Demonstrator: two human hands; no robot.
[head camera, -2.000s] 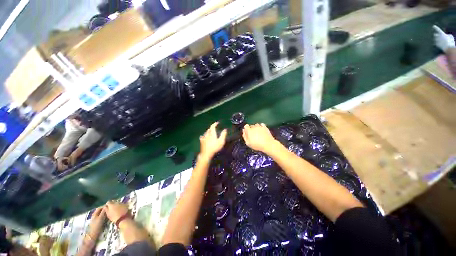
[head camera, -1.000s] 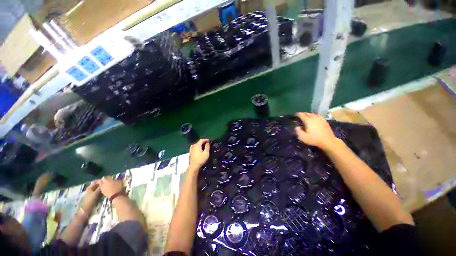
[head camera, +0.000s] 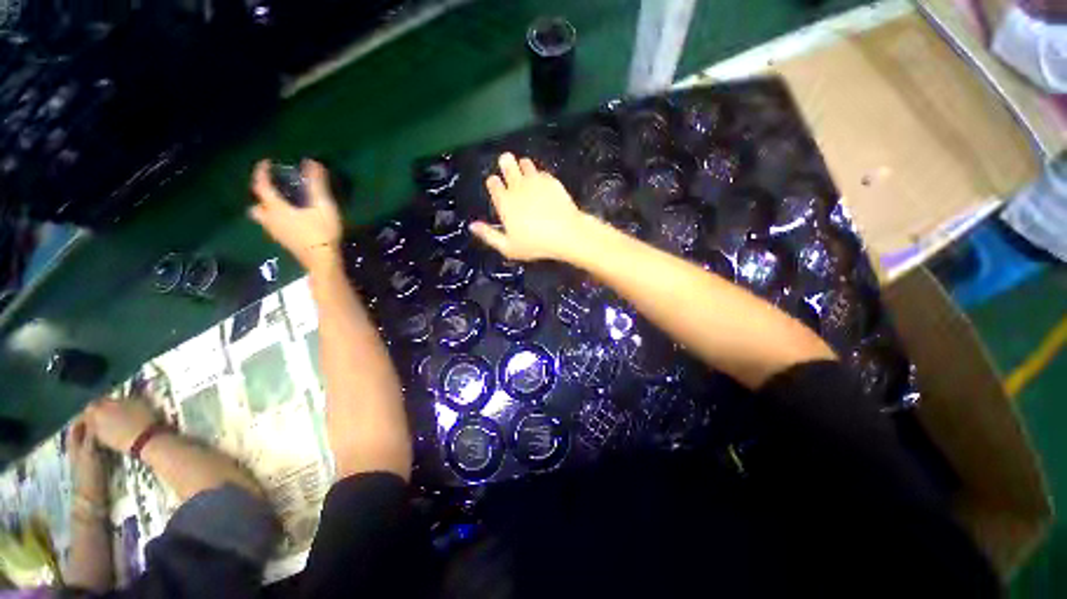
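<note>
A large glossy black blister tray (head camera: 749, 199) lies before me. Round black unit end faces with shiny rings and pale marks (head camera: 474, 447) show in rows at its near left. My left hand (head camera: 298, 217) is over the green belt beyond the tray's left corner, its thumb and fingers around a black cylindrical unit (head camera: 288, 183). Whether the unit is lifted is unclear. My right hand (head camera: 527, 214) is over the tray's far left part, fingers apart, with nothing seen in it. Another black cylinder (head camera: 551, 61) stands on the belt beyond the tray.
The green conveyor belt (head camera: 392, 105) runs beyond the tray, with more units (head camera: 185, 274) at left. Another person's hands (head camera: 117, 424) are at the paper-covered bench (head camera: 275, 386). A tan cardboard sheet (head camera: 901, 129) and an open carton (head camera: 977, 386) are at right. A white post (head camera: 661, 45) stands beyond.
The view has tilted down. My left hand has left the tray edge and reached out to a unit on the belt. My right hand has moved left from the tray's far edge.
</note>
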